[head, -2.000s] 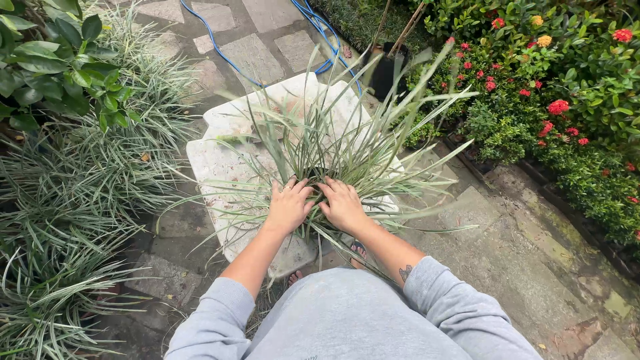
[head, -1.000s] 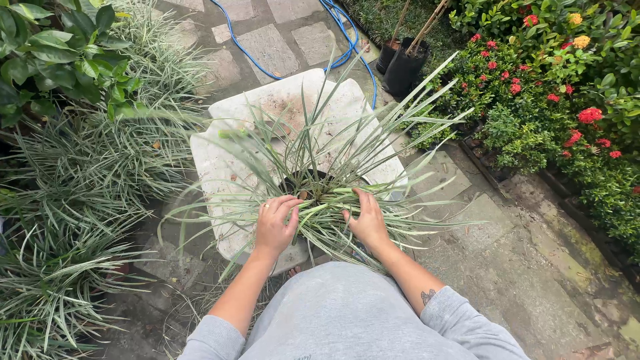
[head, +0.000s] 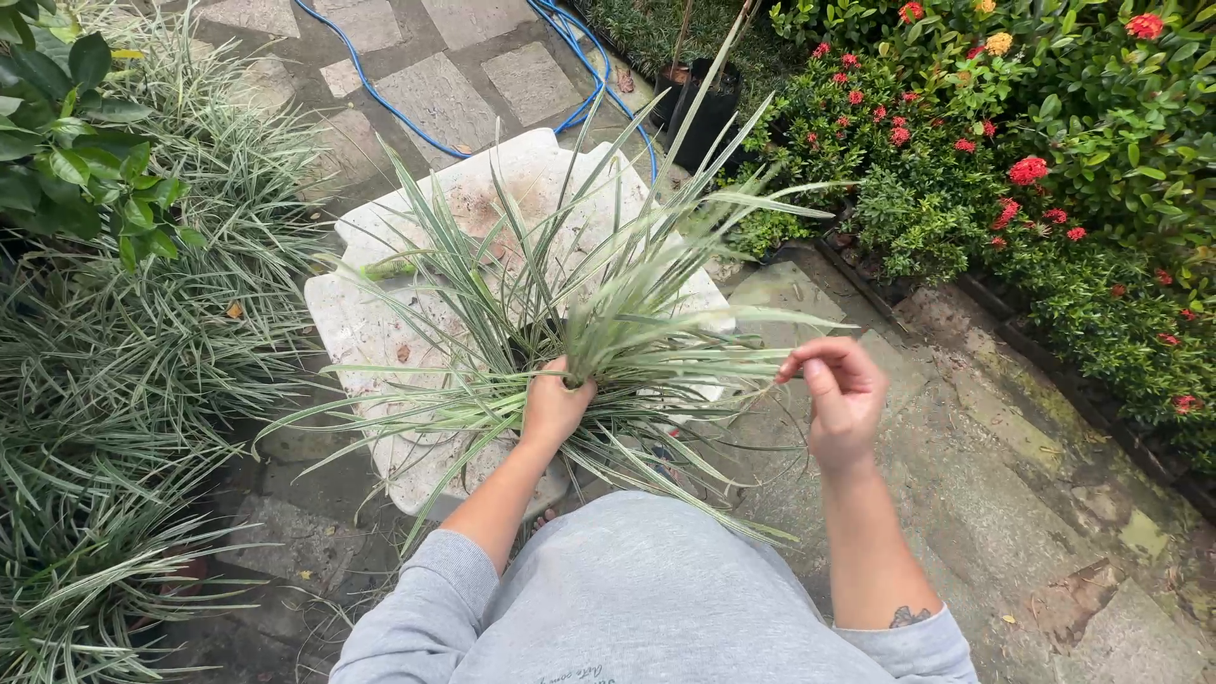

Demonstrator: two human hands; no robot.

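Note:
A potted plant with long variegated grass-like leaves (head: 475, 285) stands on a white, dirt-specked table (head: 356, 328). Its dark pot (head: 532, 342) shows only in part among the leaves. My left hand (head: 556, 404) is closed around a bunch of the leaves near their base, at the near side of the pot. Out to the right, beyond the table's edge, my right hand (head: 841, 394) is raised with thumb and fingers pinched at a thin, dry-looking leaf end.
Dense striped grass-like plants (head: 142, 351) line the left side. A blue hose (head: 385, 104) lies on the stone paving (head: 442, 95) behind the table. Black plant bags (head: 703, 114) stand at the back, beside shrubs with red flowers (head: 1028, 171) on the right.
Both hands were at the plant's near side. My left hand has closed on a bunch of leaves, and my right hand has moved away to the right.

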